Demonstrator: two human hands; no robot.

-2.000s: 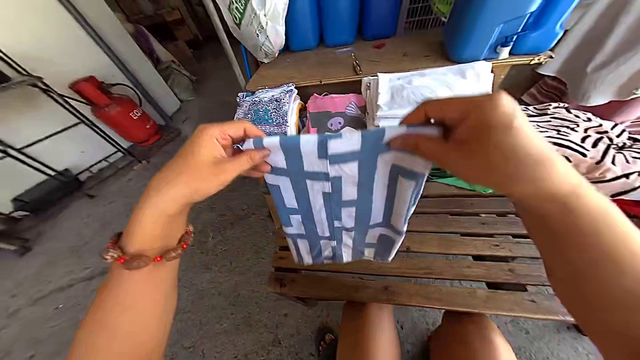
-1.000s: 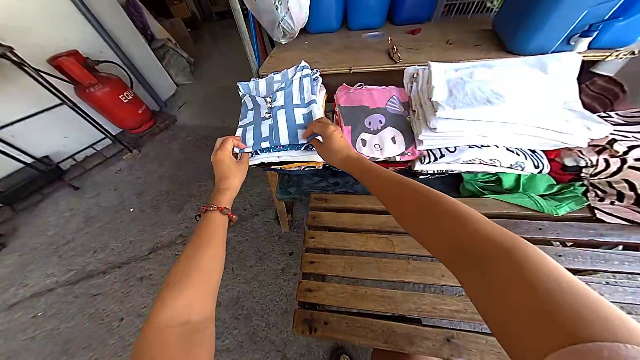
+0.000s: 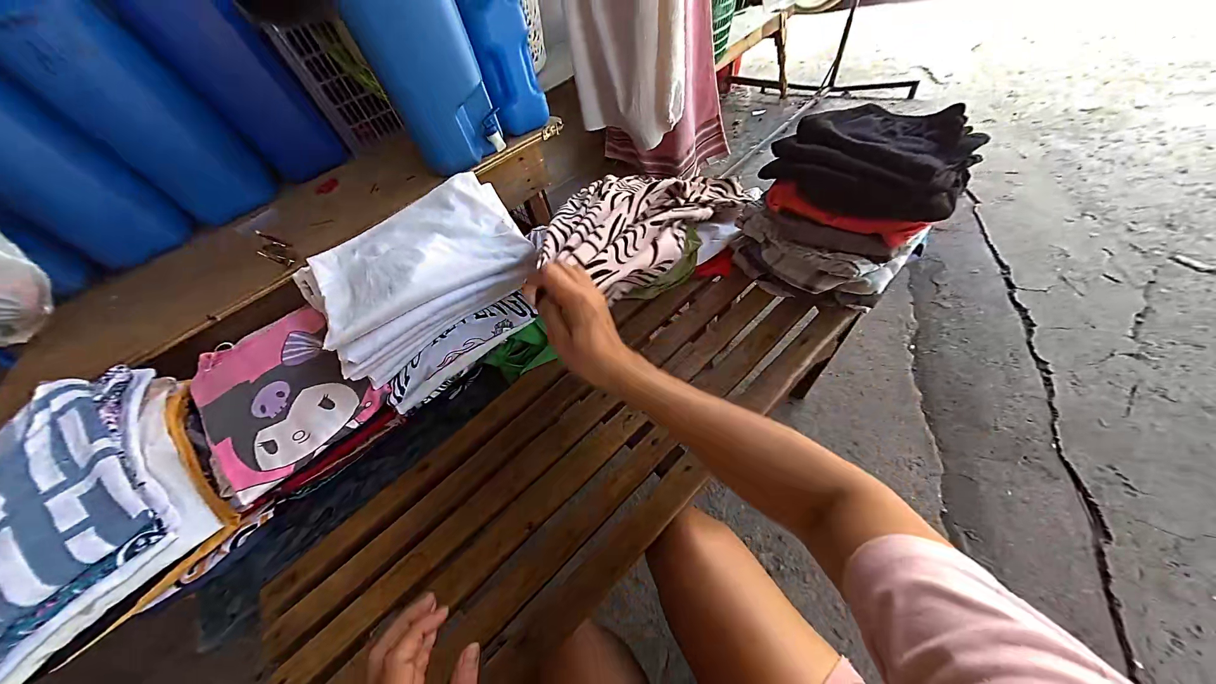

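My right hand (image 3: 575, 318) is at the near left edge of a crumpled pink cloth with black stripes (image 3: 627, 228), its fingers closed on the edge. My left hand (image 3: 418, 641) is low at the bottom edge, partly cut off, fingers apart and holding nothing, over the slatted wooden bench (image 3: 532, 475). Left of the striped cloth lies a stack of folded white cloths (image 3: 418, 266). Beside it is a pink folded garment with a cartoon face (image 3: 285, 408). The folded blue and white patterned cloth (image 3: 71, 484) tops the stack at the far left.
A stack of dark folded clothes (image 3: 869, 161) stands at the bench's far end. Blue plastic containers (image 3: 418, 76) and a plastic crate (image 3: 332, 81) stand on a wooden table (image 3: 256, 247) behind. White and pink cloths (image 3: 646, 76) hang beyond. Concrete floor (image 3: 1035, 380) lies at right.
The blue and white cloth, held up in both hands two seconds ago, lies on the left stack. My right hand has moved from there to the striped cloth. The view has swung right.
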